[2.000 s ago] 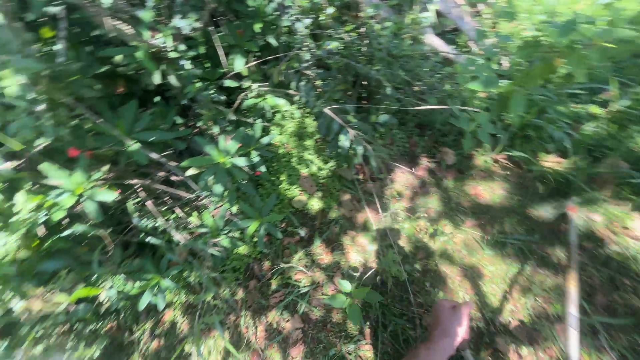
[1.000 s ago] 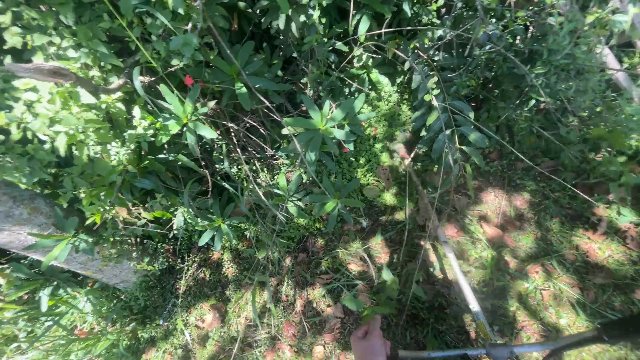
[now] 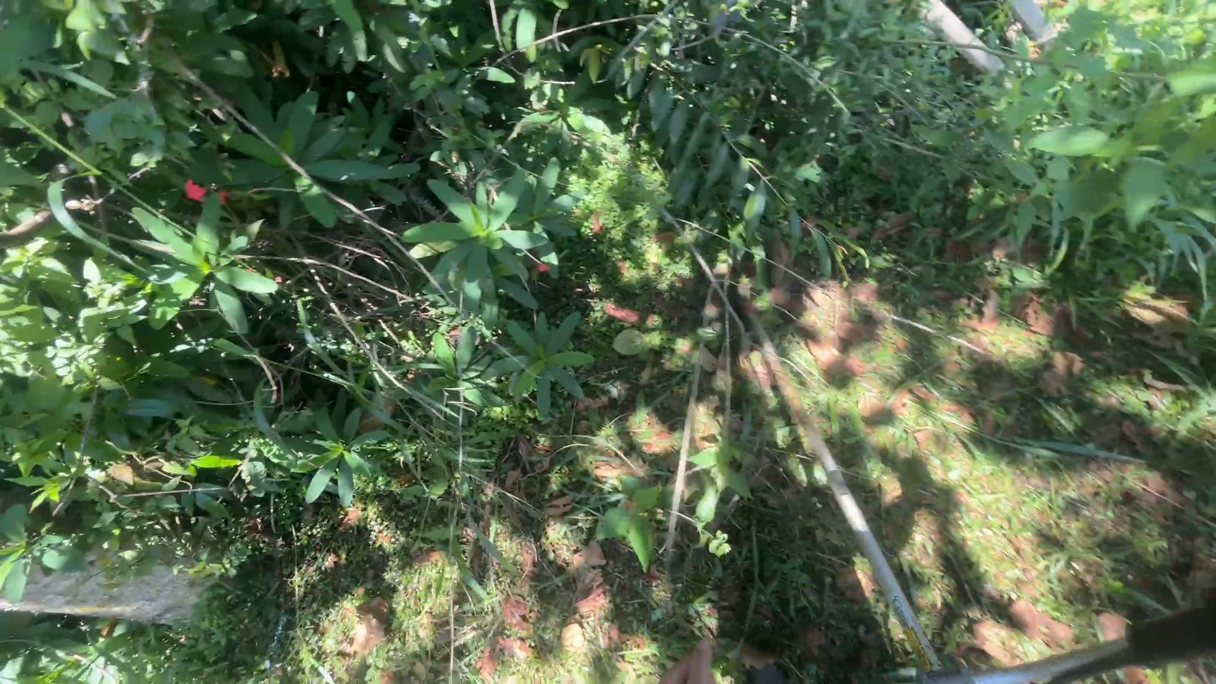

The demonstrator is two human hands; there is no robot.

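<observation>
A small part of my left hand (image 3: 692, 667) shows at the bottom edge, right of centre; most of it is cut off, so its grip cannot be seen. To its right, a long pale pole (image 3: 850, 499) slants up and left over the ground, its far end among stems and leaf litter. Near the bottom edge the pole meets a pale bar (image 3: 1045, 667), which leads right to a dark, blurred grip or sleeve (image 3: 1173, 635). My right hand is out of view.
Dense shrubs (image 3: 475, 233) with thin bare stems fill the left and top. A pale stone or concrete edge (image 3: 109, 594) lies lower left. Grass and dry leaves (image 3: 959, 494) cover the sunlit ground at right. Thicker branches (image 3: 964, 36) stand top right.
One second ago more of my left hand showed, at the left end of the bar; now only a small part remains at the bottom edge. The view has shifted.
</observation>
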